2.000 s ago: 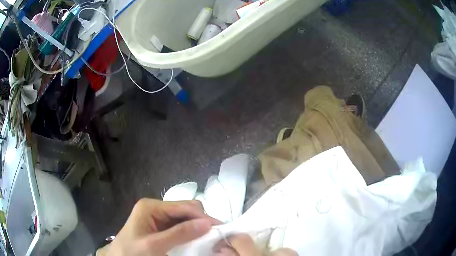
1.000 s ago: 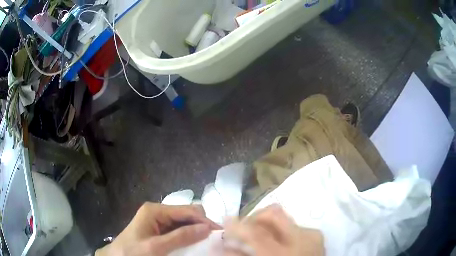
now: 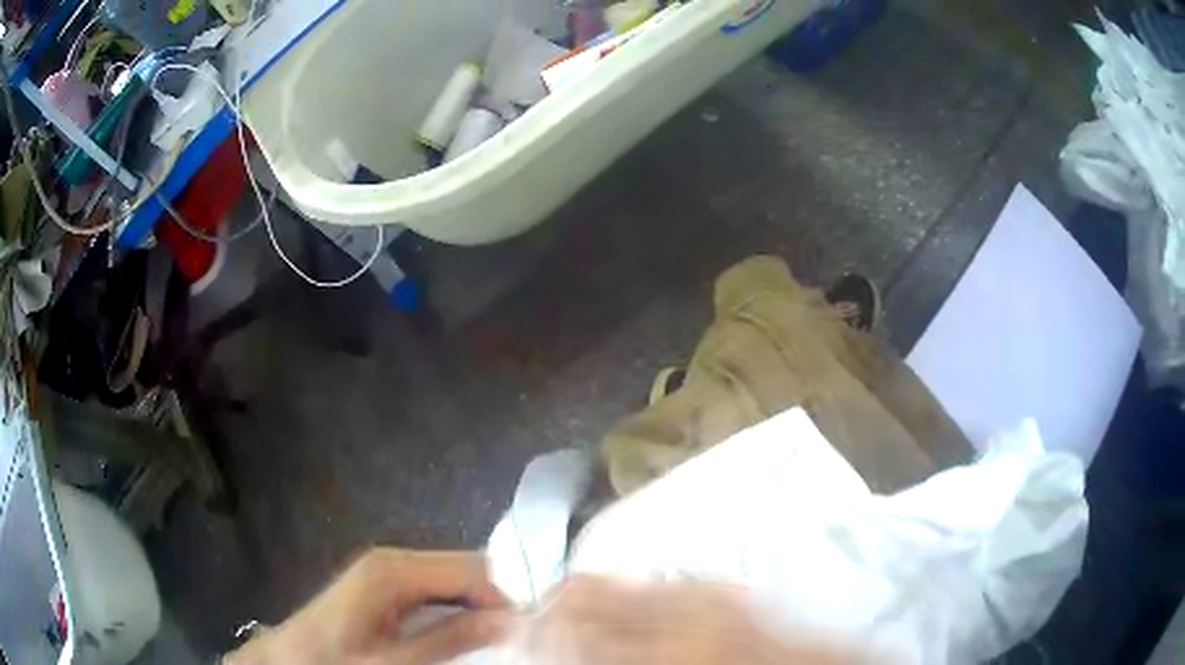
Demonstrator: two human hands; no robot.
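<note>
A white garment (image 3: pixel 767 533) lies over the lap and tan-brown trousers (image 3: pixel 780 357). A curved white end of it (image 3: pixel 539 513) hangs left of the knee, with a thin dark line on it. My left hand (image 3: pixel 377 604) is at the bottom centre-left, its thumb and fingertips pinching the edge of the white cloth. My right hand (image 3: pixel 663 624) is blurred and lies over the cloth close beside the left fingertips. Its fingertips and anything in them cannot be made out.
A cream tub (image 3: pixel 481 195) with thread cones (image 3: pixel 450 107) stands ahead. A blue-edged table (image 3: pixel 195 156) with a hanging white cord is at upper left, another tub (image 3: pixel 111 578) at lower left. A white sheet (image 3: pixel 1033 325) and clear plastic bags (image 3: pixel 1124 163) are at right.
The view has shifted, so the surroundings sit further left. My right hand has moved lower and looks flatter and blurred. My left hand keeps its pinch. Less of the hanging white end shows.
</note>
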